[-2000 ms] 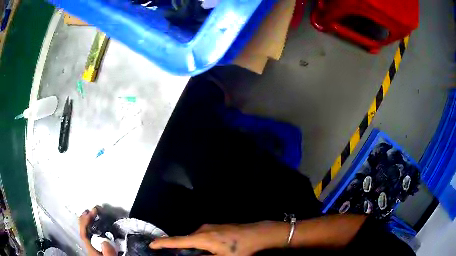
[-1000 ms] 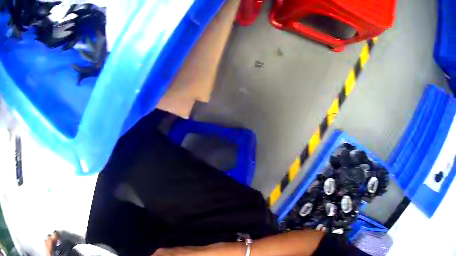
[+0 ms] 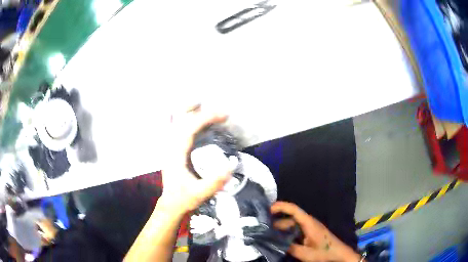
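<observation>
A black-and-white figure (image 3: 228, 217) with white crossed arms and an open black coat is held at the table's front edge. My left hand (image 3: 192, 179) is wrapped around its head, with the thumb across the white face and black spiky hair showing between the fingers. My right hand (image 3: 308, 233) grips the black coat at the figure's right side. A pale round hat (image 3: 264, 174) sits behind the head, beside the neck. The image is overexposed, so fine detail of the face is lost.
Black snips (image 3: 245, 18) lie at the table's (image 3: 318, 66) back. Another figure with a pale hat (image 3: 55, 124) stands at the left by the green belt (image 3: 77, 30). A blue crate (image 3: 428, 56) and red stool (image 3: 436, 143) are at the right. Another person's hand (image 3: 47, 230) shows lower left.
The view has swung left, from the crate and floor to the table and figure. The figure and both hands now show near the middle. My right hand is on the coat.
</observation>
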